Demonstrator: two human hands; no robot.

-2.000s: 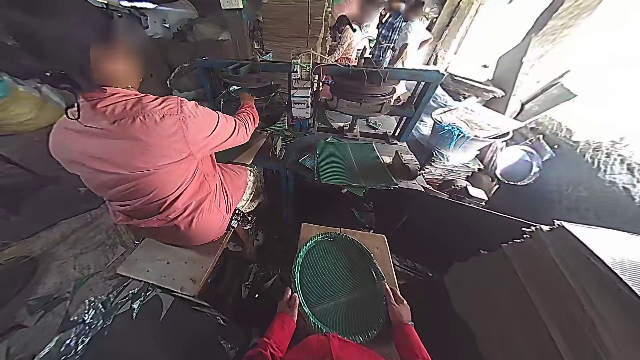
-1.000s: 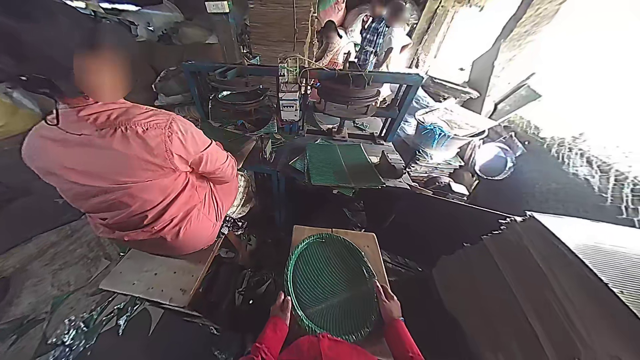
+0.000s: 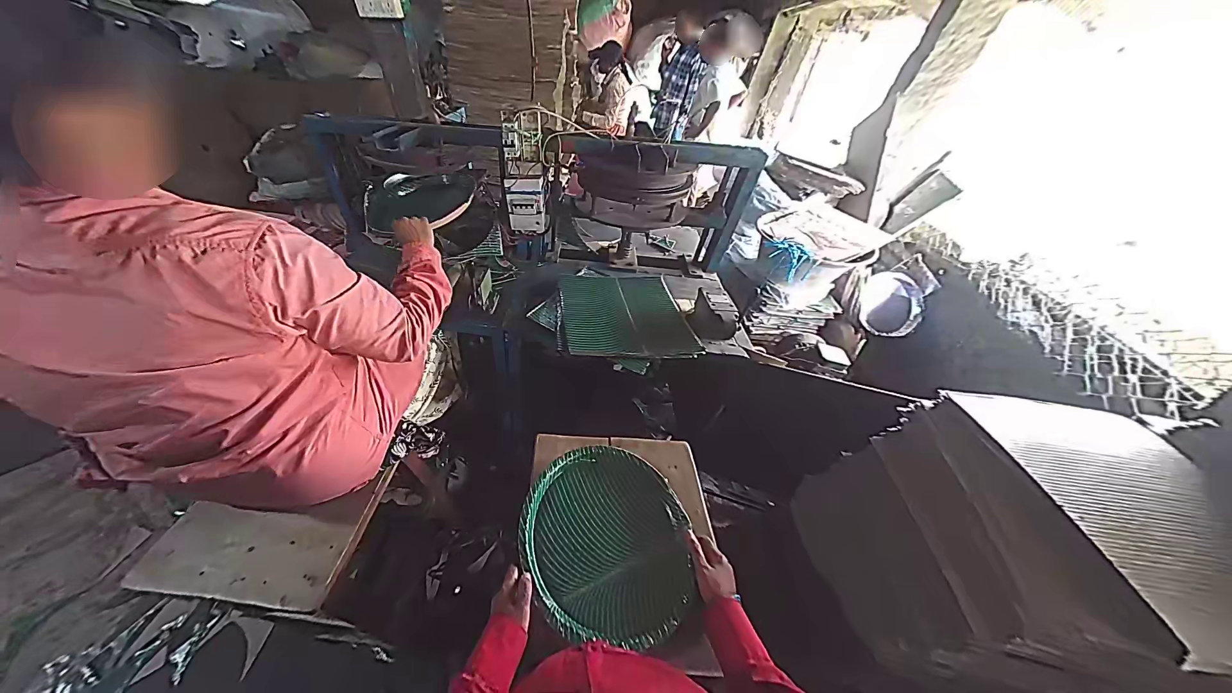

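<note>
A round green plate (image 3: 611, 544) with a leaf-like ribbed pattern and a crimped rim lies over a wooden board (image 3: 674, 457) in front of me. My left hand (image 3: 513, 595) is at its lower left edge, and my right hand (image 3: 710, 566) grips its right edge. Whether one plate or a stack is held cannot be told. Beyond the board, flat green patterned sheets (image 3: 626, 316) lie on a bench by a blue metal frame (image 3: 664, 146) with a round press (image 3: 635, 188). At the left of the frame, a co-worker's hand (image 3: 414, 231) touches another round green piece (image 3: 419, 200).
A co-worker in a pink shirt (image 3: 192, 346) sits close on my left on a wooden bench (image 3: 245, 553). Large stacked sheets (image 3: 962, 539) stand at the right. Green scraps (image 3: 144, 645) lie at the lower left. Several people stand behind the frame.
The co-worker's arm, drawn in close to the body one second ago, now reaches out to the green piece at the frame. My hands stay at the plate's edges.
</note>
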